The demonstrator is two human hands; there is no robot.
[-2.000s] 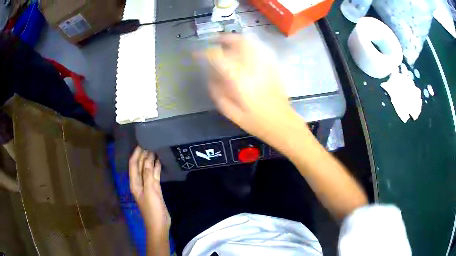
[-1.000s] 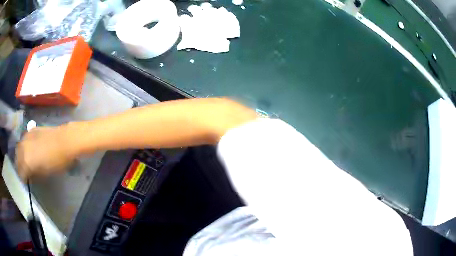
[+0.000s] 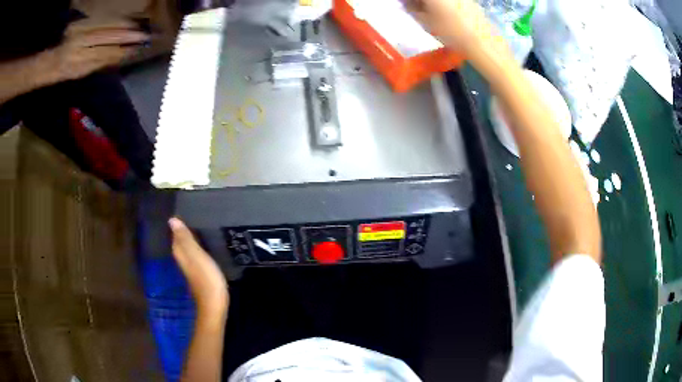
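My right hand [image 3: 447, 21] is at the open orange-red parts box [image 3: 400, 71], over its white contents; its fingers are blurred and partly cut off by the top edge, so its hold is unclear. My left hand [image 3: 200, 272] is at the front left corner of the machine table [image 3: 389, 149]; its fingers are partly hidden and no held thing shows. The clear fixture [image 3: 288, 63] lies at the back of the table, with no rod visible in it. The slotted clamp bar [image 3: 324, 112] extends from it towards the front.
A white serrated strip [image 3: 188, 97] lines the table's left side, beside yellow loops [image 3: 250, 114]. The control panel [image 3: 280, 246] is in front. Another person's hand [image 3: 105, 46] is at upper left. A tape roll [image 3: 550, 101], plastic bags [image 3: 587, 71] and scraps lie at right.
The view has swung right and back. My right hand has moved from the fixture area to the parts box. The black-handled rod no longer shows. Another person's hand has appeared at upper left.
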